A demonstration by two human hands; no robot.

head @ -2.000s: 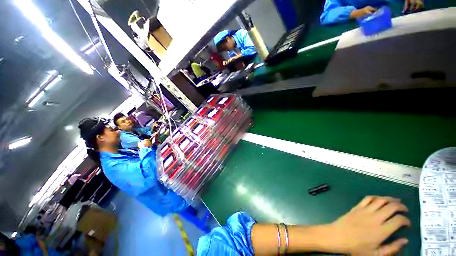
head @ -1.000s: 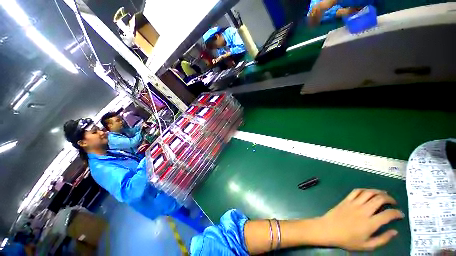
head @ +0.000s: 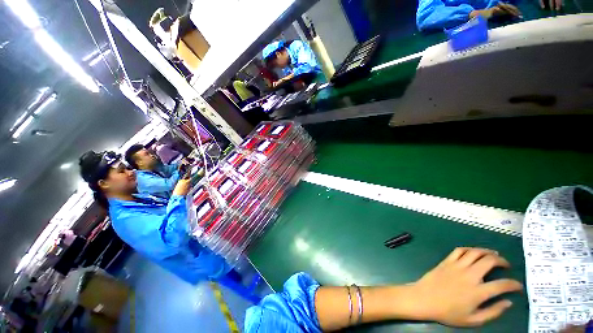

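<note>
My left hand (head: pixel 465 289) lies palm down on the green bench (head: pixel 338 218), fingers apart and holding nothing. Just right of its fingertips, a white strip of small printed labels (head: pixel 559 260) curls up in a loop and runs down past the bottom edge. A small black cylinder, perhaps a pen cap (head: pixel 398 240), lies alone on the green surface above my left wrist. A sliver of my right hand (head: pixel 575 328) shows at the bottom right corner over the strip, cut off by the edge; what it holds is hidden.
A tall pile of clear blister trays (head: pixel 250 188) stands at the bench end, with a person in blue (head: pixel 149 224) beyond it. A white edge strip (head: pixel 416 203) crosses the bench. Across it are a pale board (head: pixel 481 84), a blue bin (head: pixel 469 34) and another worker's hands.
The view has shifted slightly. The sliver of my right hand has come in at the bottom right corner since the earliest frame. My left hand stays spread beside the strip.
</note>
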